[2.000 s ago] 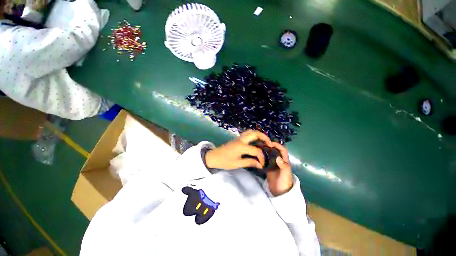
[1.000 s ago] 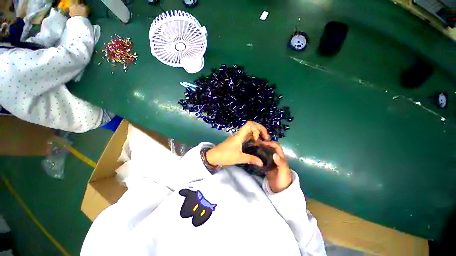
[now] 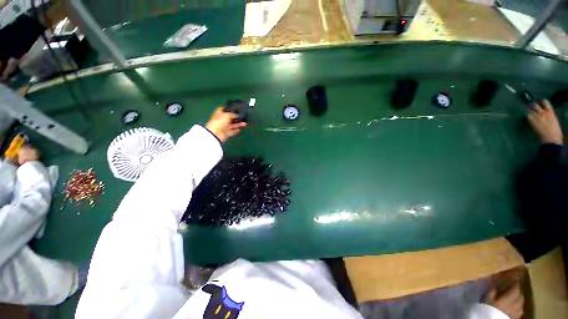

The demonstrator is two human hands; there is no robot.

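My left hand is stretched out over the far part of the green bench. It is shut on a black housing, beside a small white piece. My right hand is low at the right, blurred, by the open cardboard box; whether it holds anything is hidden. The glossy black heap of small fittings lies in front of me, its left side partly covered by my left sleeve.
Black cylinders and round white-faced units stand in a row along the bench. A white fan and a red-gold heap lie left. A neighbour's hand has a yellow tool; another person's hand reaches in right.
My hands have parted. The left has gone out to the far part of the bench with the black housing; the right has dropped to the box. The view has tilted up.
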